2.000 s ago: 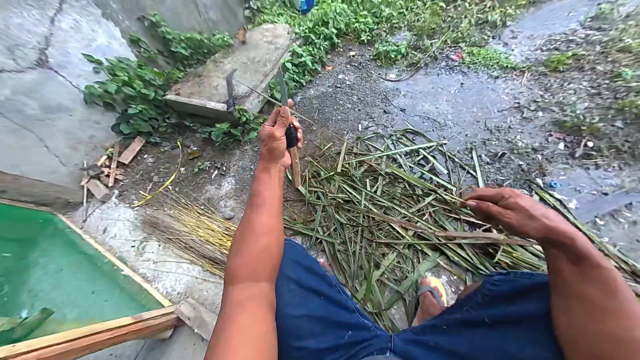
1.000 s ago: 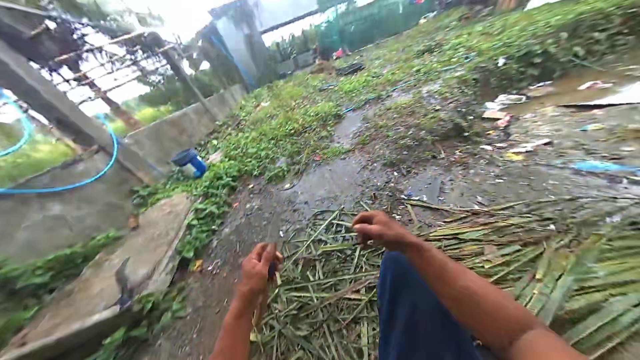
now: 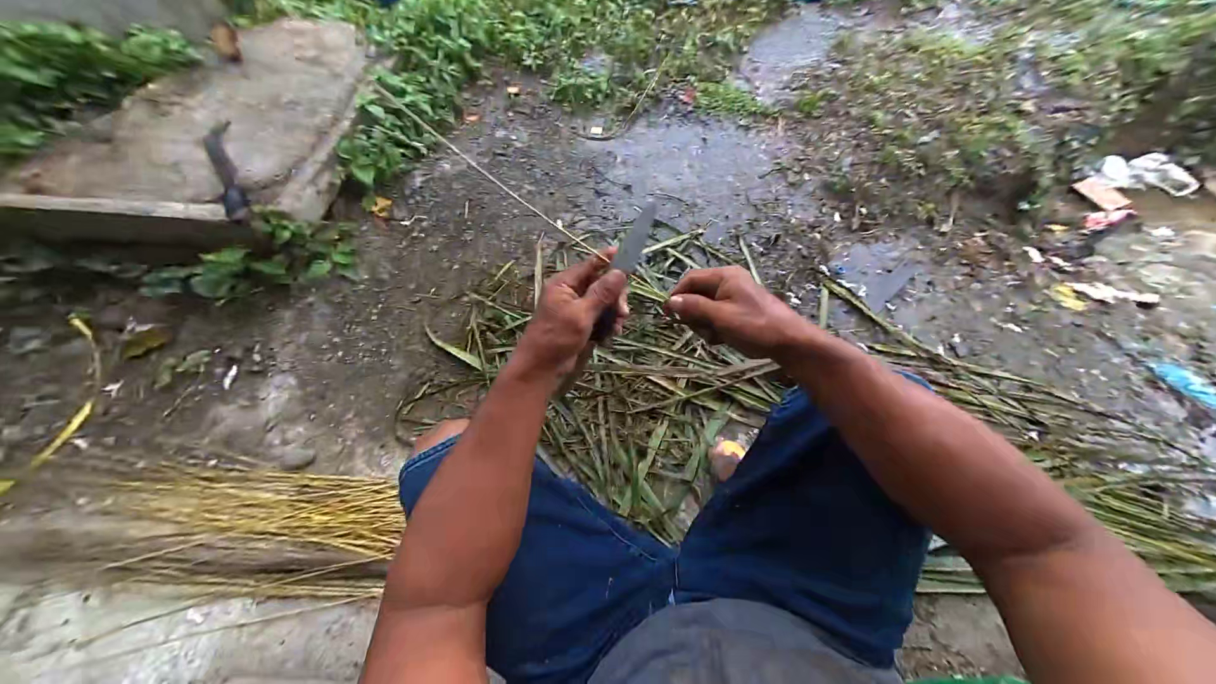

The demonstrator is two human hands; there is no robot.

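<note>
My left hand (image 3: 581, 309) is closed on the dark handle of a knife (image 3: 635, 237), its blade pointing up and away. A thin leaf midrib (image 3: 494, 180) passes by the blade at this hand and runs up to the left. My right hand (image 3: 727, 309), just right of the knife, has its fingertips pinched together near the strip's lower end; whether they grip it cannot be told. Below both hands lies a heap of green leaf strips (image 3: 655, 399). A bundle of yellow midribs (image 3: 275, 513) lies at the left beside my leg.
A concrete slab (image 3: 275, 104) with a dark curved tool (image 3: 224, 171) at its edge stands at upper left. Long palm leaves (image 3: 1121, 513) lie at the right. Litter (image 3: 1130, 180) and wet ground (image 3: 703, 157) are farther off.
The view has swung strongly between frames. My right hand, apart from the left two seconds ago, is now close beside it. A thin strip now shows extending from the left hand.
</note>
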